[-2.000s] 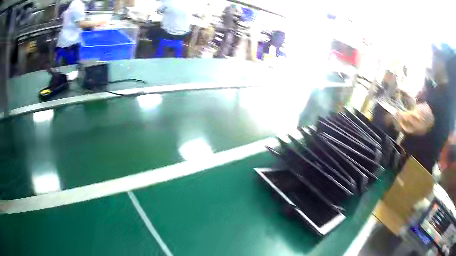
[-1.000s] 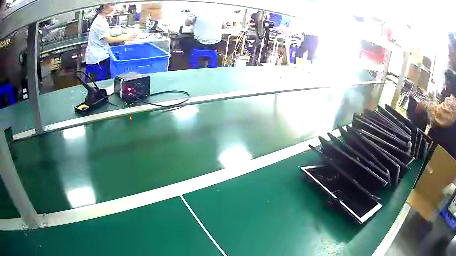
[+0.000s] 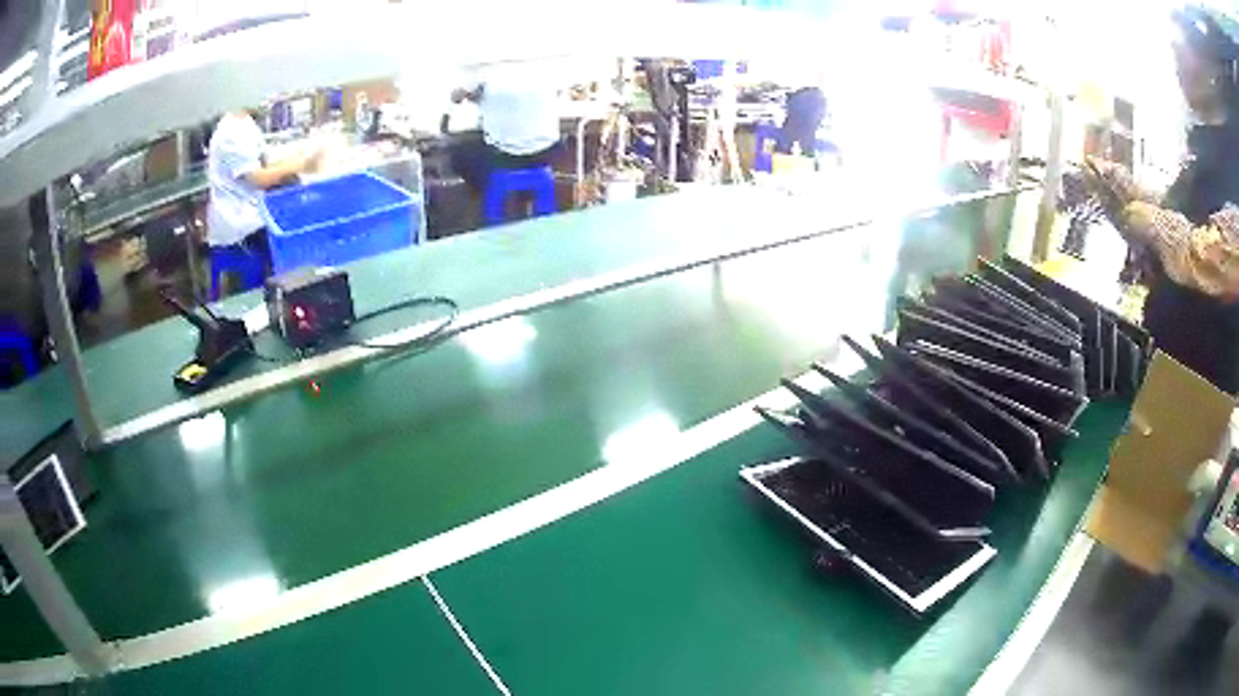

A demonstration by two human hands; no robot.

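Observation:
A row of dark solar panels (image 3: 938, 394) leans and overlaps like fanned cards on the green bench (image 3: 652, 598), right of the middle. The nearest panel (image 3: 870, 524) lies almost flat, with a white border along its near edge and dark cells. Another white-bordered panel (image 3: 49, 510) shows at the far left edge, partly behind a metal post. Neither of my hands is in view.
A brown cardboard flap (image 3: 1162, 462) stands at the right, beside part of the meter (image 3: 1223, 524). A soldering station (image 3: 310, 310) and iron stand (image 3: 211, 351) sit across the bench. A metal shelf rail (image 3: 340, 52) crosses above. A person (image 3: 1189, 245) stands at right.
The view has shifted, so the fanned panels sit farther left than one second ago. The overhead rail shows more, and a panel has come into view at the far left.

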